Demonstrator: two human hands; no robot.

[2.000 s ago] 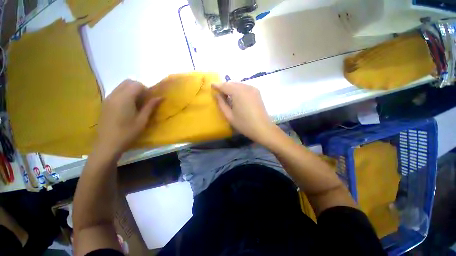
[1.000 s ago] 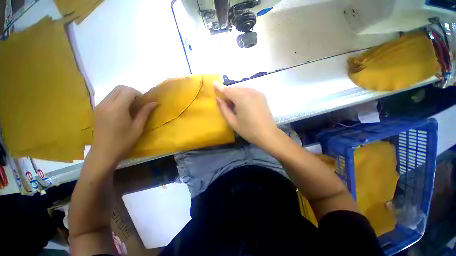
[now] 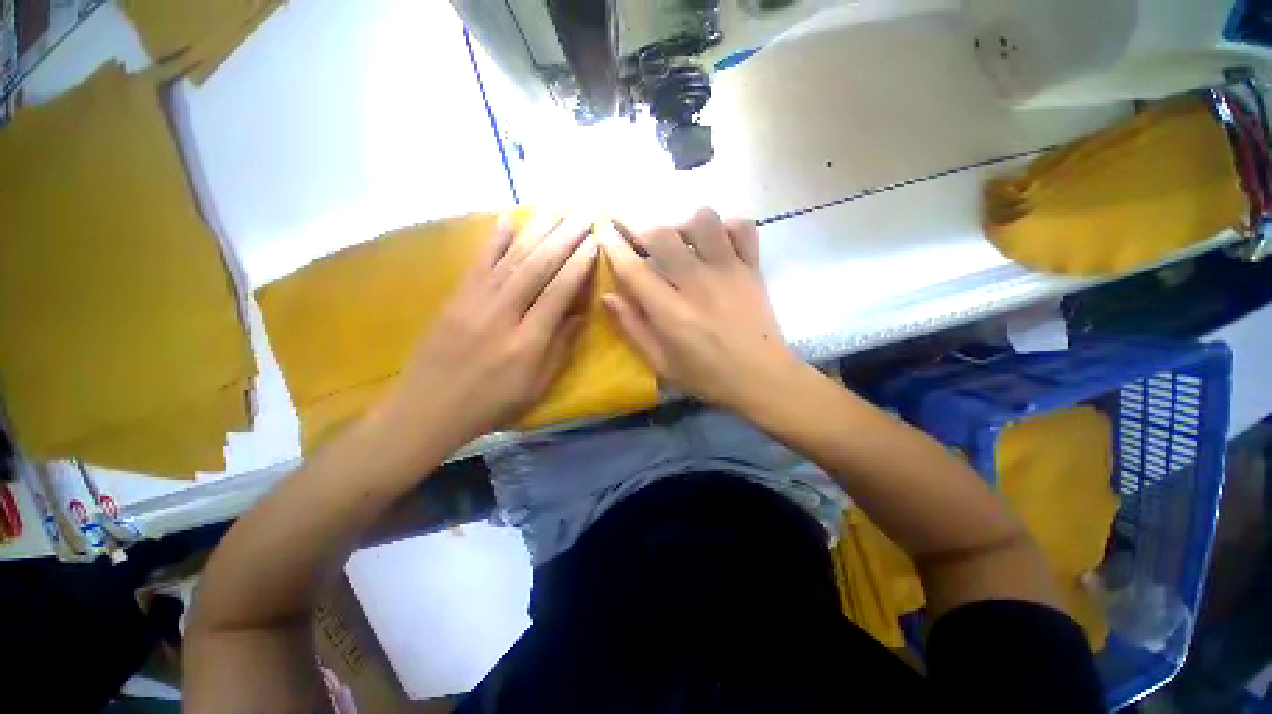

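A mustard-yellow fabric panel [image 3: 366, 324] lies on the white table in front of the sewing machine head [image 3: 600, 56]. My left hand [image 3: 519, 314] lies on the panel with its fingers towards the needle area. My right hand [image 3: 698, 300] rests beside it on the panel's right part. The fingertips of both hands nearly meet at the panel's upper edge, just below the presser area, which is washed out by bright light. Both hands press the cloth down; the cloth under them is hidden.
A yellow panel stack [image 3: 119, 279] lies at left, with a second stack [image 3: 195, 31] beyond. A narrow yellow pile [image 3: 1130, 195] is at the table's right. A blue basket [image 3: 1200, 481] with yellow pieces stands right of my lap. Yellow cloth [image 3: 872, 579] hangs beside it.
My left hand has moved right, from the panel's left part to beside my right hand, and flattened. The panel's left part now shows, clear of the stack. My right hand's fingers have moved up slightly.
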